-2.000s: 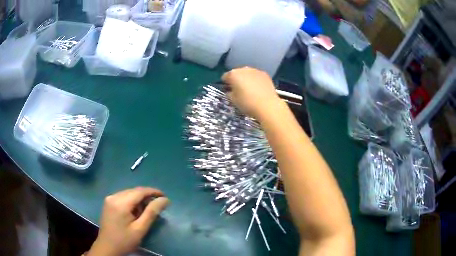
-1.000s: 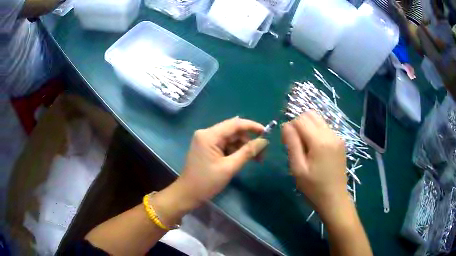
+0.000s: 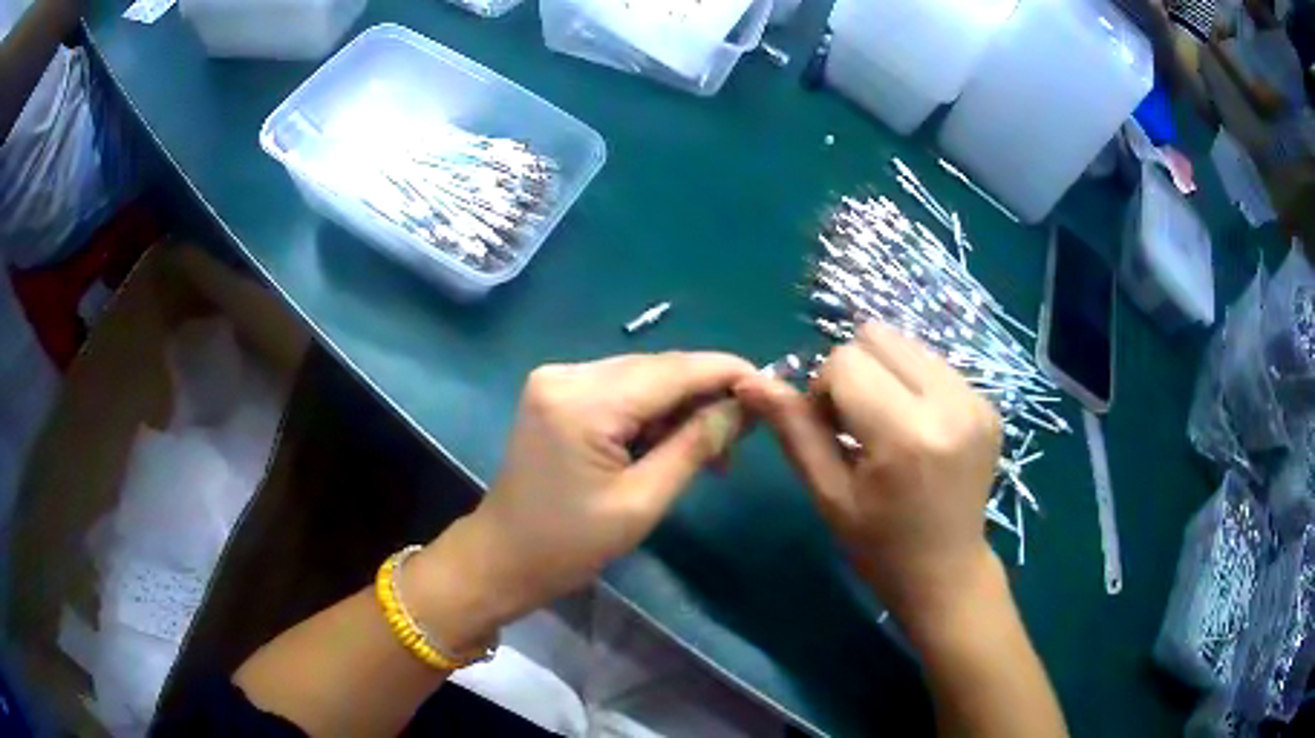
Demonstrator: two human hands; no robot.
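My left hand is at the centre, its thumb and index finger pinched on a small silvery part whose end shows between the hands. A tan wrap covers a left fingertip. My right hand meets it, its fingertips touching the left ones; its fingers are curled and I cannot tell what they hold. The heap of silver-white rods lies on the green bench behind and beside my right hand. A clear tray with rods inside stands at the left. A short loose part lies between tray and heap.
A smartphone and a flat strip lie right of the heap. Frosted boxes stand at the back. Bagged rods are at the far right. An open carton with white sheets is below the bench edge at left.
The view first swung left and the right hand came from the heap to the left hand. Since then the fingertips have met, and the short loose part shows on the bench again.
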